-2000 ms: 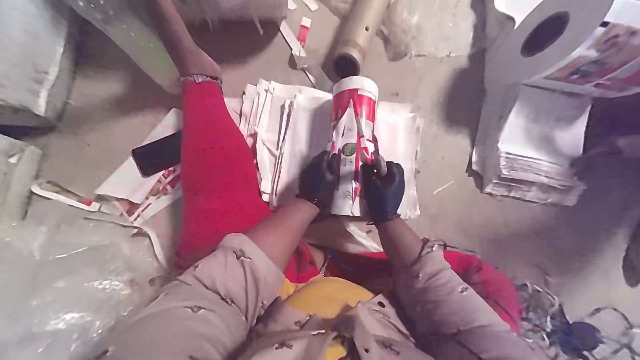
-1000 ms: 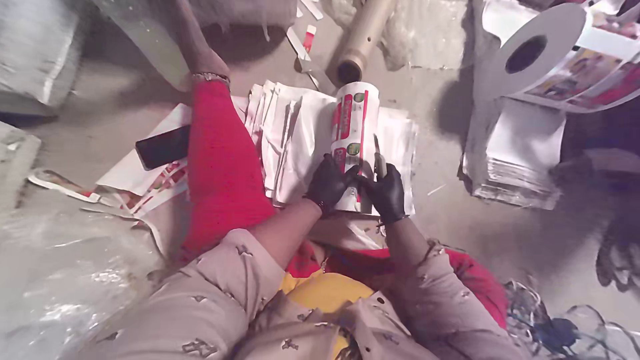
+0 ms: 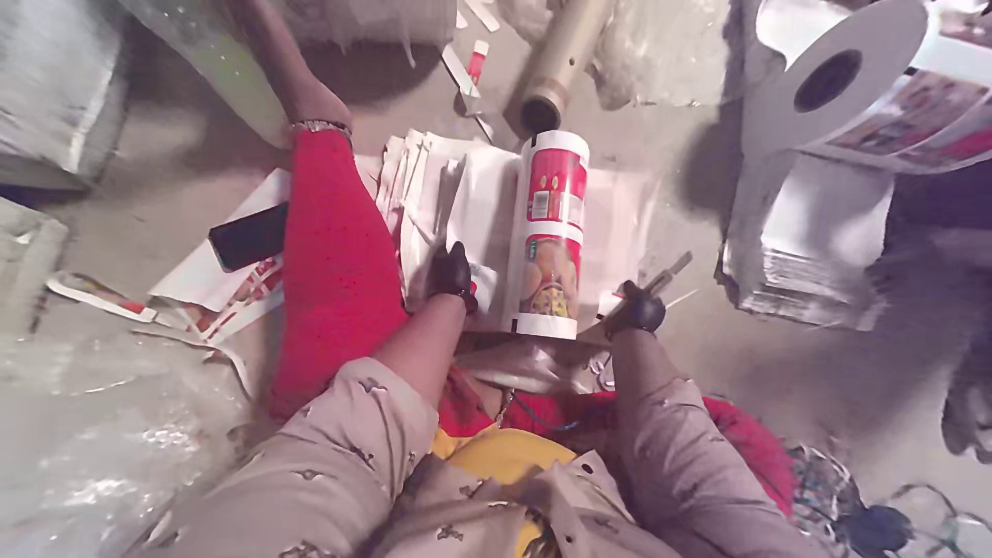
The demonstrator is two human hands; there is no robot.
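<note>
A roll of printed red and white packaging film (image 3: 552, 232) lies lengthwise on a stack of white sheets (image 3: 484, 194) between my hands, touched by neither. My left hand (image 3: 453, 279), in a dark glove, is left of the roll over the sheets. A small white and red piece (image 3: 482, 287) shows beside its fingers; whether the hand grips it cannot be told. To the right of the roll, my right hand (image 3: 639, 308), also gloved, is closed around a knife (image 3: 673, 273) whose blade points up and to the right.
A cardboard tube (image 3: 570, 62) lies just beyond the roll. At right, a large printed film roll (image 3: 876, 85) stands by stacked sheets (image 3: 825, 232). A black phone (image 3: 249, 236) rests on scraps beside my red-clad leg (image 3: 333, 256). Clear plastic (image 3: 116, 442) covers the lower left.
Both hands have come away from the roll and moved apart, left hand to the left, right hand with the knife to the right. The roll now shows a different printed side.
</note>
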